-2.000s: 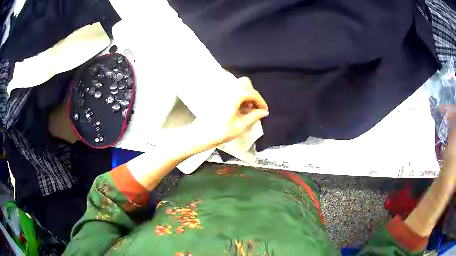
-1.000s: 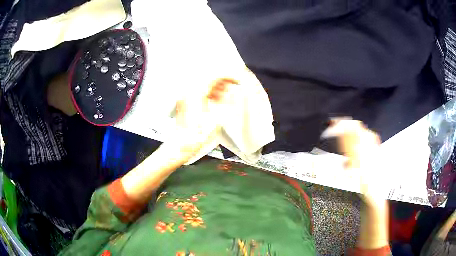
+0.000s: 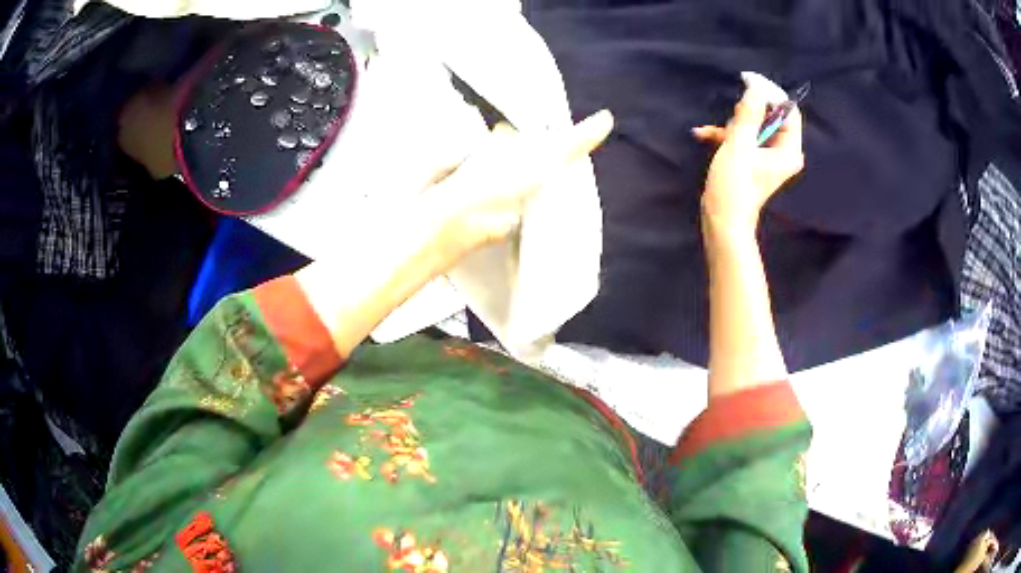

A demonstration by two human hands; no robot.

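The white cuff piece (image 3: 554,252) hangs folded from my left hand (image 3: 504,185), which grips it with the thumb pointing right. My right hand (image 3: 752,162) is raised over the dark garment (image 3: 661,213), away from the cuff. It holds small snips (image 3: 776,121) with blue and reddish handles, metal tips pointing up and right. A needle or thread cannot be made out. The round black button tray (image 3: 252,146) with a red rim lies at the left, with several loose buttons (image 3: 288,120) on it.
A white sheet (image 3: 856,420) lies under the dark garment near me. A clear plastic bag (image 3: 946,381) is at the right edge. Patterned garments (image 3: 78,179) lie at the left and also at the right edge. A pale band (image 3: 213,7) is above the tray.
My right hand has come in from the right edge and moved up over the dark garment. My left hand has moved up slightly, thumb now extended, still holding the cuff. The view has shifted.
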